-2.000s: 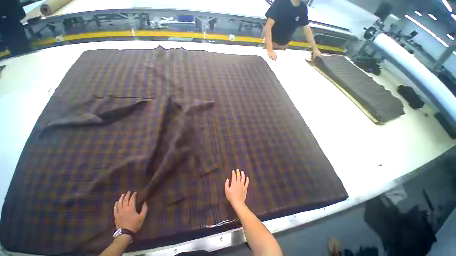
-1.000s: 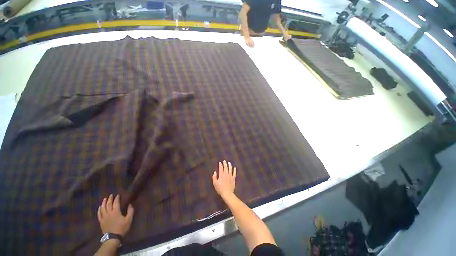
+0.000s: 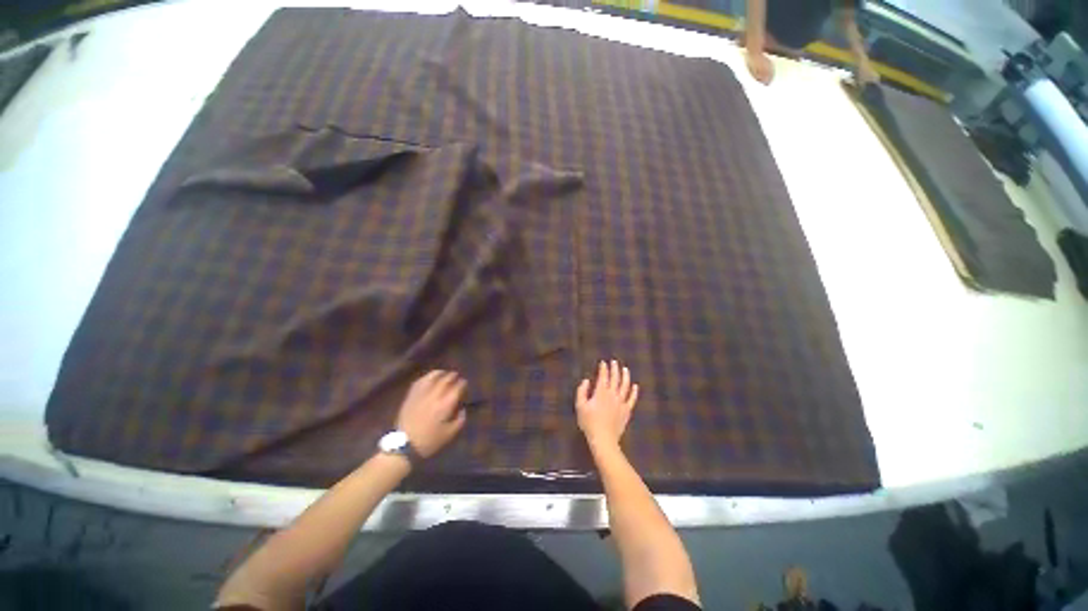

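A large stack of dark brown checked cloth (image 3: 704, 275) lies on the white table (image 3: 931, 382). Its top ply has raised folds left of the middle, and a thick dark edge shows at the near side. My left hand (image 3: 432, 413), with a watch on the wrist, is on the cloth beside the lower end of a fold, its fingers bent; whether it pinches cloth cannot be told. My right hand (image 3: 607, 403) lies flat on the cloth to the right, fingers spread and holding nothing.
A person's hands (image 3: 759, 62) rest at the far side of the table. A narrow dark cloth pile (image 3: 972, 197) lies at the far right. Dark cloth heaps (image 3: 954, 549) lie on the floor at the near right. The table's near edge runs just in front of me.
The view has turned down and left. My left hand has moved right, nearer my right hand, and its fingers have curled. My right hand stays flat on the cloth.
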